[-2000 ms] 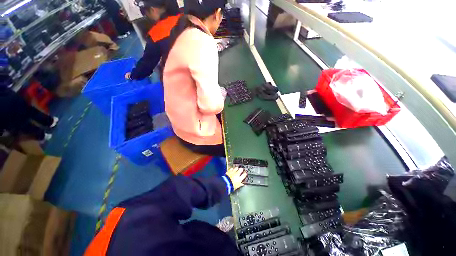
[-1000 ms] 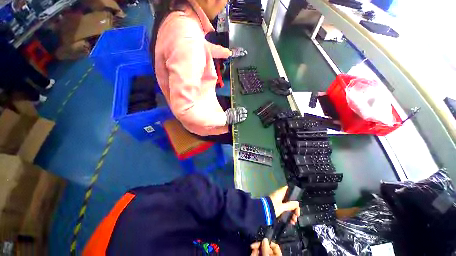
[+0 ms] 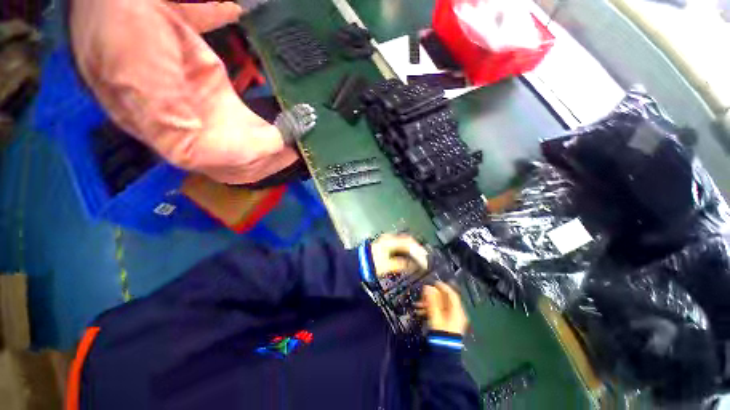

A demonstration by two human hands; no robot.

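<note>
My left hand (image 3: 400, 255) is bare and blurred, curled over the upper end of a group of black remote controls (image 3: 398, 303) at the bench's front edge. My right hand (image 3: 443, 308) is bare, with its fingers against the lower right side of the same group. Motion blur hides whether either hand grips a remote. A long overlapping remote pile (image 3: 428, 144) runs away from my hands along the bench. A few remotes lie side by side (image 3: 352, 174) near the front edge, beyond my left hand.
Shiny plastic bags with black contents (image 3: 624, 184) and a white label lie at right. A red bin (image 3: 492, 40) stands at the back beside white paper (image 3: 400, 58). A co-worker's gloved hand (image 3: 296, 122) rests at the bench edge. More remotes (image 3: 509, 386) lie below right.
The view has shifted down and right. My hands have moved from the near end of the long pile to the remotes at the front edge. The co-worker's gloved hand stays at the edge.
</note>
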